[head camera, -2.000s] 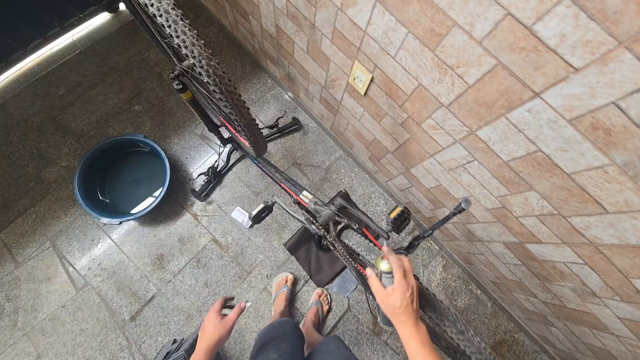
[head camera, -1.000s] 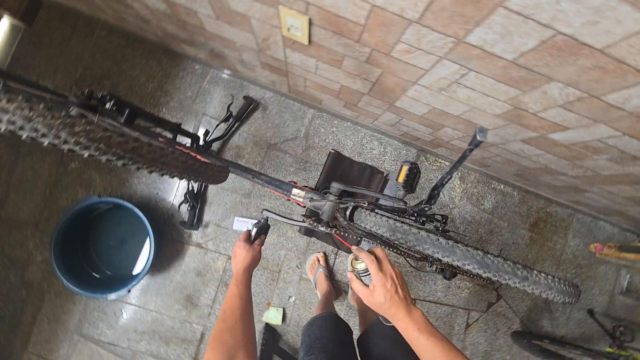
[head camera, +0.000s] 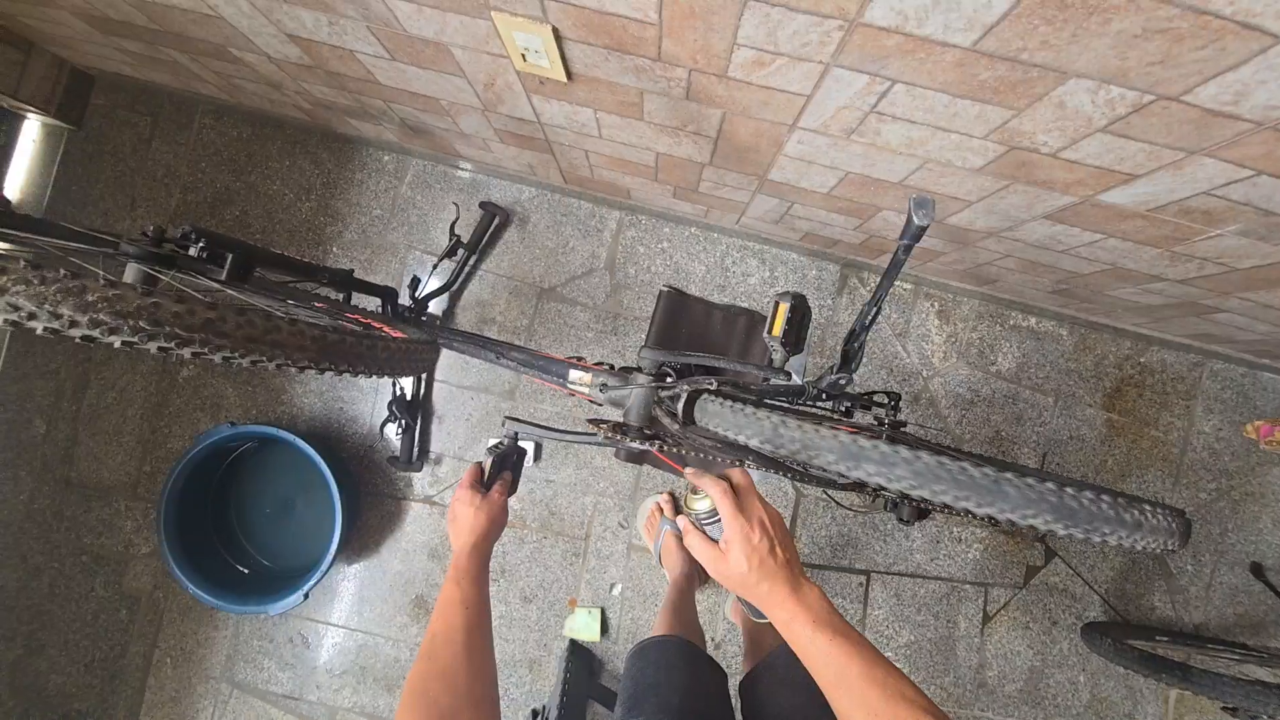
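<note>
A mountain bicycle stands upside down on its handlebar, its frame tube (head camera: 510,357) running across the view. My left hand (head camera: 477,512) grips the near black pedal (head camera: 506,466) at the end of the crank arm (head camera: 560,432). In my right hand (head camera: 748,535) is an aerosol can (head camera: 703,512), index finger on its top, with a thin red straw (head camera: 668,461) pointing at the chain (head camera: 735,462) by the chainring. The rear tyre (head camera: 930,465) looks blurred along its tread. The far pedal (head camera: 787,328) has an orange reflector.
A blue plastic tub (head camera: 333,535) stands on the stone floor at left. A dark cloth or mat (head camera: 705,325) lies under the bicycle. The kickstand (head camera: 885,285) sticks out toward the tiled wall (head camera: 800,90). Another bicycle's wheel (head camera: 1180,660) shows at lower right. My sandalled feet (head camera: 675,540) are below the chain.
Two seconds ago my left hand was off the pedal; it took hold of it by one second ago. My right hand stays on the can near the chain. The view has turned.
</note>
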